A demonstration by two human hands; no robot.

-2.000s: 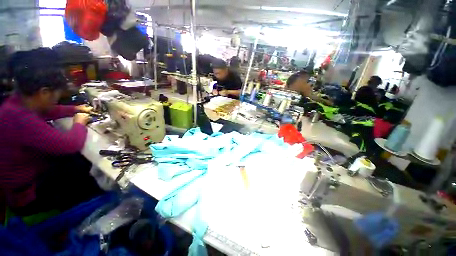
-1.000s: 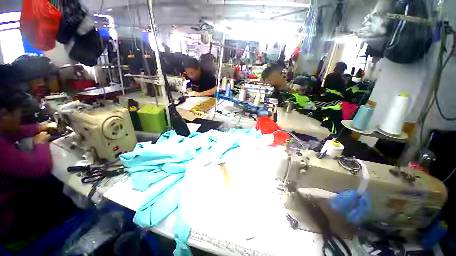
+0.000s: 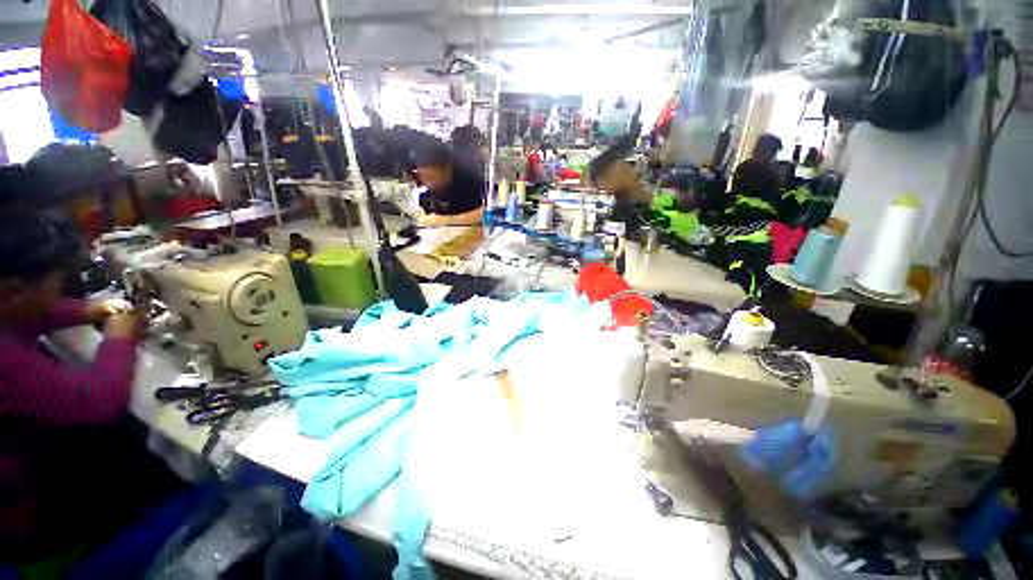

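Observation:
Neither of my hands is in the picture. A loose heap of light-blue cut fabric (image 3: pixel 374 354) lies on the white table (image 3: pixel 498 544), its right part glared to white. One strip (image 3: pixel 410 538) hangs over the near table edge. A narrow orange-brown ruler (image 3: pixel 509 397) lies flat in the glare. The cream sewing machine (image 3: pixel 827 425) stands at right with a blue rag (image 3: pixel 790 455) on its arm. Black-handled shears (image 3: pixel 757 548) lie at its near side.
A neighbouring machine (image 3: pixel 232 300) and dark scissors (image 3: pixel 227 399) are at left, beside a seated person (image 3: pixel 57 374). Thread cones (image 3: pixel 893 255) stand behind my machine. A red cloth (image 3: pixel 612 297) lies at the far end. A crumpled clear bag (image 3: pixel 221 538) is low at left.
The view has turned right, so the table, fabric and machines sit further left, and the shears have come into view. The fabric heap looks unchanged. The neighbour's arms have moved slightly.

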